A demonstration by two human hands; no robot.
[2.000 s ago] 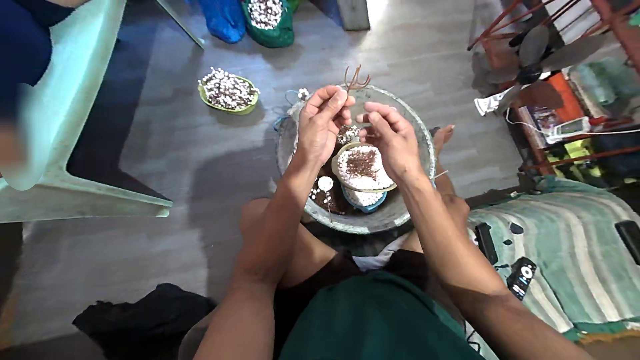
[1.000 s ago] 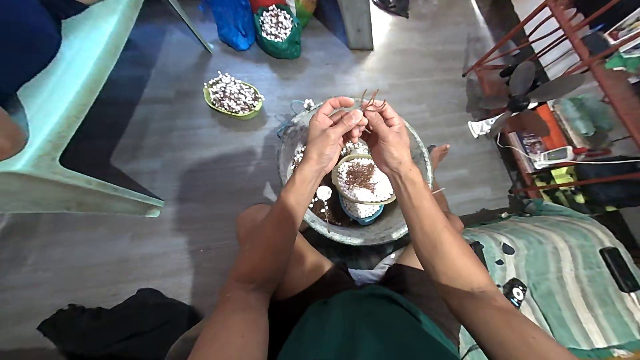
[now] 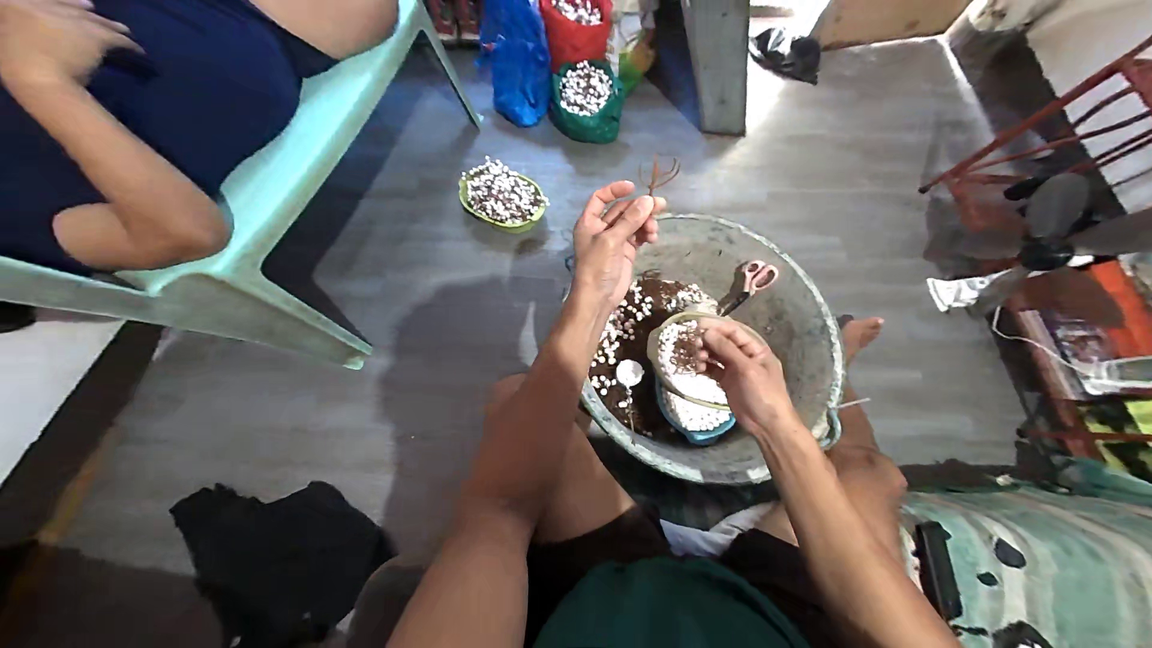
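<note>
My left hand (image 3: 616, 238) pinches a small brown branched wire piece (image 3: 660, 175) above the far left rim of a large round basin (image 3: 792, 261). Lower down, my right hand (image 3: 742, 369) reaches into a bowl (image 3: 663, 360) of white pieces with small brown bits on top; its fingertips are at the brown bits, and whether they grip any cannot be told. A blue container (image 3: 702, 423) of white pieces sits under the bowl. White-handled scissors (image 3: 759, 277) lean in the basin. A small white round scoop (image 3: 629, 373) lies among dark brown material and scattered white pieces.
A green bowl (image 3: 504, 193) of white and brown pieces stands on the floor, near filled bags (image 3: 585, 99). Another person (image 3: 135, 153) sits on a pale green chair (image 3: 297, 180) at left. A fan (image 3: 1048, 252) and red rack stand at right. Black cloth (image 3: 279, 558) lies at lower left.
My hands were together at the branched piece; now my right hand has moved down to the bowl, while my left keeps the piece raised. The seated person's arm shows more as the view has shifted.
</note>
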